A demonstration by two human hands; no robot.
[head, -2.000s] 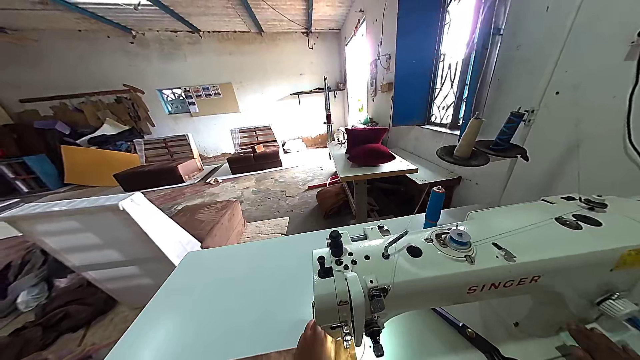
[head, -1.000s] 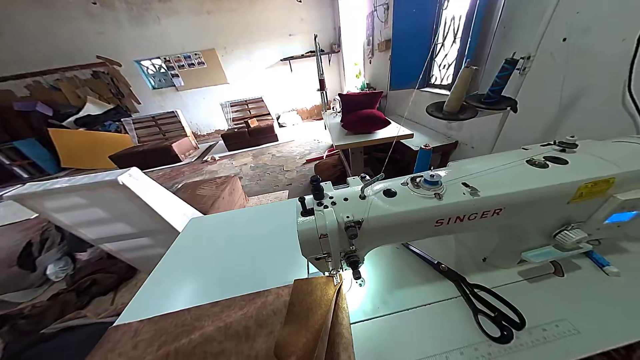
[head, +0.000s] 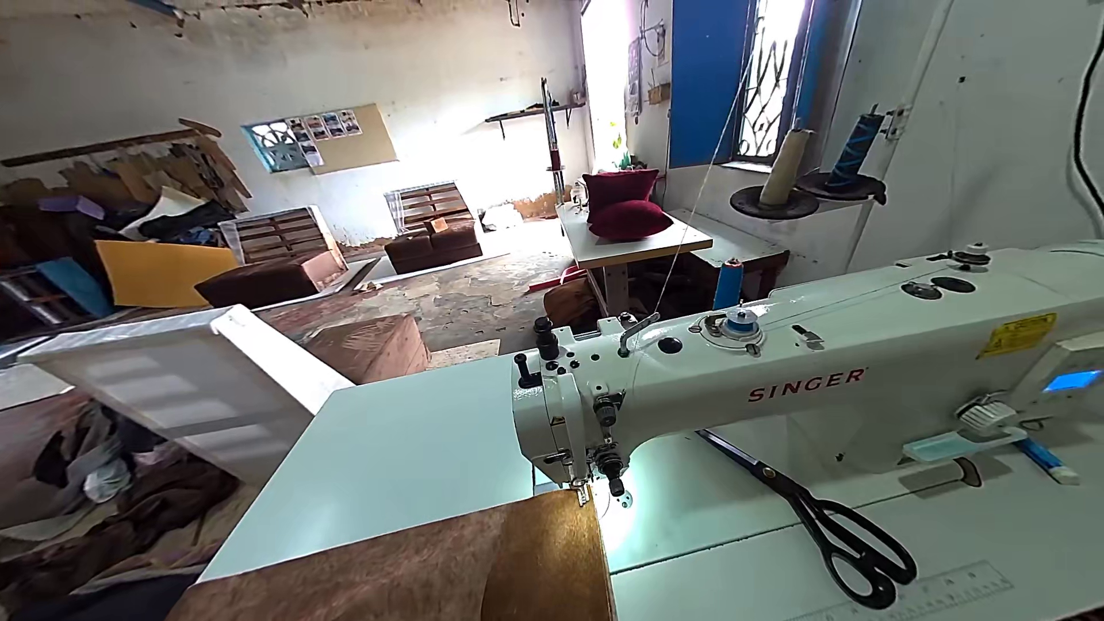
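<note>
Neither my left hand nor my right hand shows in the head view. A white Singer sewing machine (head: 802, 371) spans the right half, its lamp lit beside the needle area. Brown leather-like material (head: 431, 565) lies on the white sewing table (head: 388, 448), its upper right corner at the presser foot (head: 583, 493). Black-handled scissors (head: 806, 509) lie with closed blades on the table below the machine arm. A clear ruler (head: 940, 591) is partly under their handles. Blue thread (head: 729, 285) stands behind the arm.
A cream thread cone (head: 787, 168) and a blue one (head: 854, 151) stand on holders at the right. Dark red cushions (head: 625, 207) sit on a table behind. A white panel (head: 172, 388) leans left of the sewing table, near piled dark cloth (head: 121, 517). Brown upholstered pieces (head: 435, 246) stand farther back.
Two seconds ago a hand was by the needle area and another at the lower right; both have left view. The brown material now shows more fully. The view has shifted.
</note>
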